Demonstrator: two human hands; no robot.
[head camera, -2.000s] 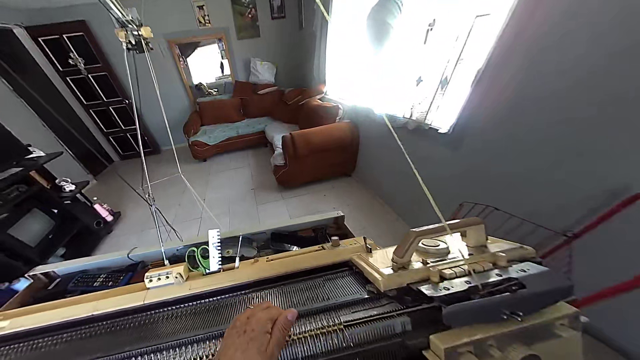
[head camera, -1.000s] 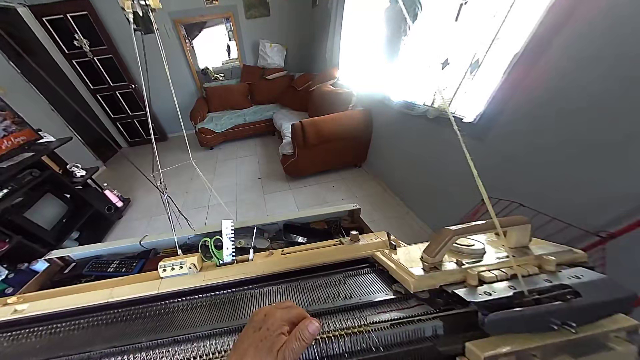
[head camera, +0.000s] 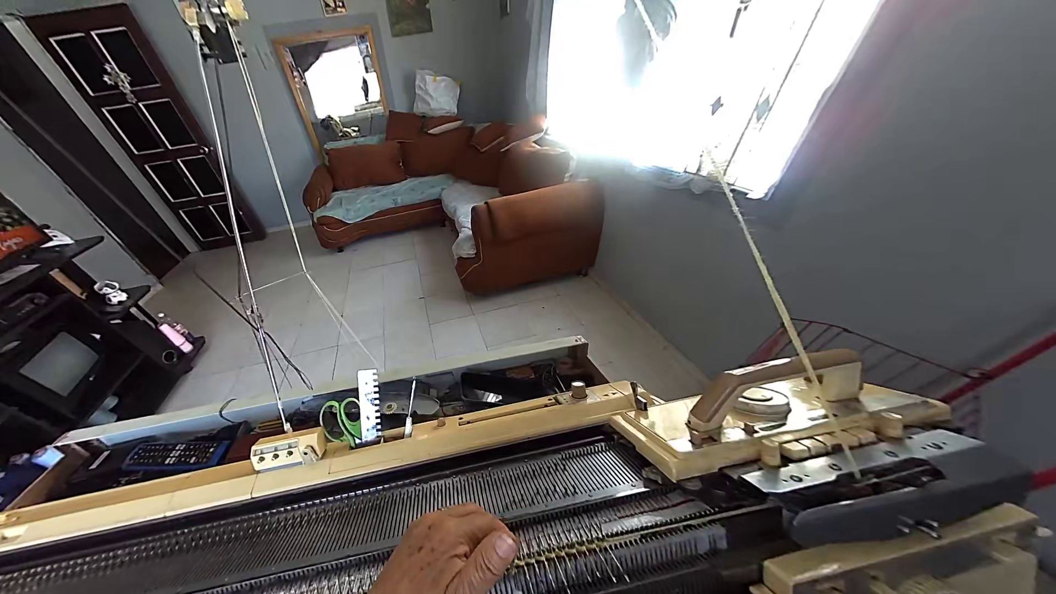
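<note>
My left hand (head camera: 452, 551) rests palm down over the needle beds of a knitting machine (head camera: 330, 528), fingers curled and thumb to the right. Whether it grips anything under the palm is hidden. Just right of the thumb, a row of yellowish yarn stitches (head camera: 569, 551) lies across the needles. The cream carriage (head camera: 685, 441), with its brown-topped handle (head camera: 763, 384), sits at the right end of the machine. Pale yarn (head camera: 767, 280) runs down from above into the carriage's front metal plate (head camera: 866, 462). My right hand is not in view.
Behind the needle beds, a long tray (head camera: 487, 359) holds green-handled scissors (head camera: 341, 422), a white notched needle tool (head camera: 369, 408) and other items. A yarn mast (head camera: 223, 157) rises at the left. A red wire rack (head camera: 833, 330) stands beyond the carriage; a brown sofa (head camera: 536, 231) stands farther back.
</note>
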